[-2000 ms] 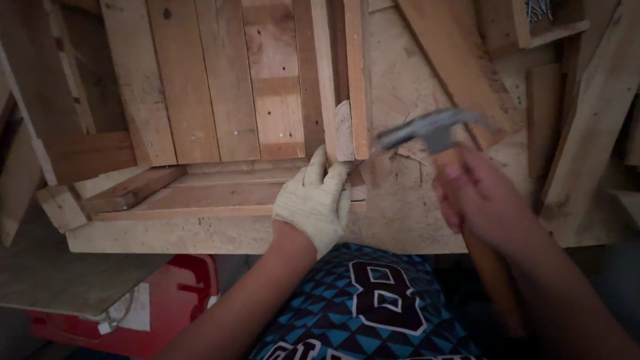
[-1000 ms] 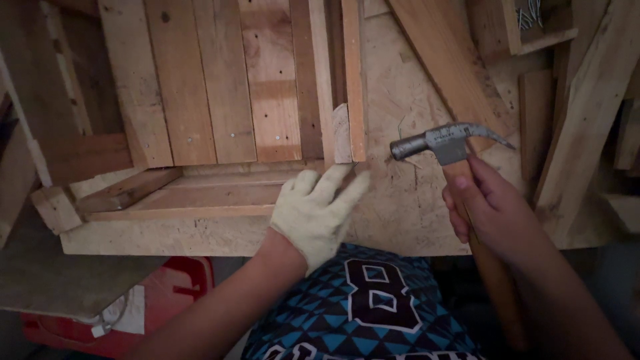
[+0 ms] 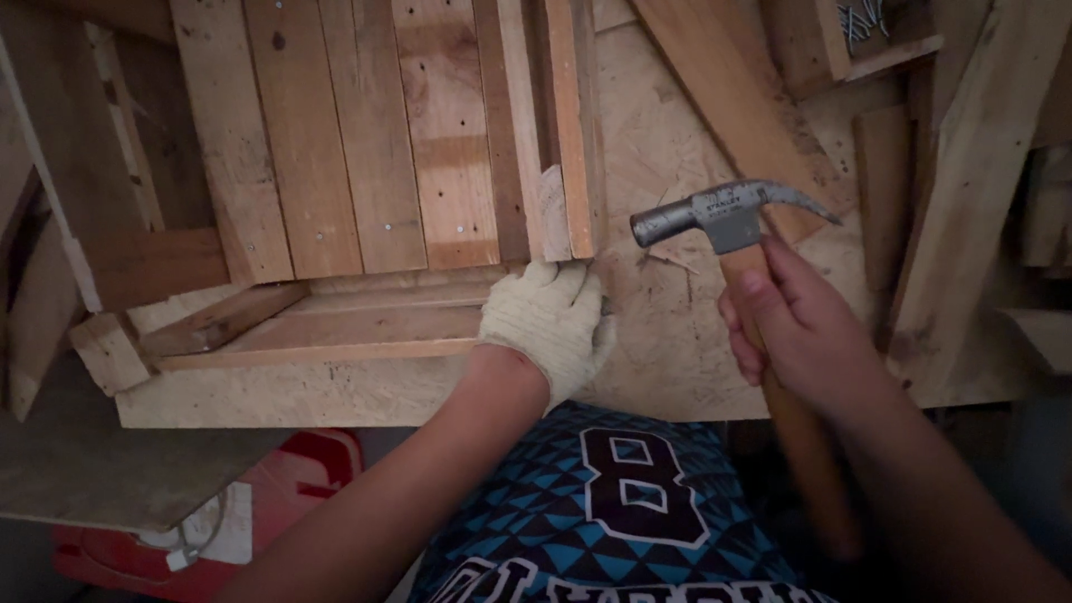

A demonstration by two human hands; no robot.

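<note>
My right hand (image 3: 791, 327), without a glove, grips the wooden handle of a Stanley claw hammer (image 3: 733, 216), its striking face pointing left above the bench. My left hand (image 3: 548, 322) wears a cream knitted work glove and rests at the near corner of a slatted wooden crate (image 3: 377, 167). Its fingers curl against the lower ends of the upright side boards (image 3: 578, 134) and a short block (image 3: 553, 218) between them. The fingertips are partly hidden, so whether they hold anything cannot be seen. A bottom rail (image 3: 360, 328) of the frame runs left from the glove.
The chipboard bench top (image 3: 293, 398) carries a diagonal plank (image 3: 720, 100) right of the crate. A wooden box holding nails (image 3: 863, 21) is at the upper right, beside more boards (image 3: 963, 193). A red plastic case (image 3: 285, 494) lies below at the left.
My gloved left hand has shifted from beside the corner to bear on the board ends, its fingers now curled. The hammer, blurred two seconds ago, remains in my right hand.
</note>
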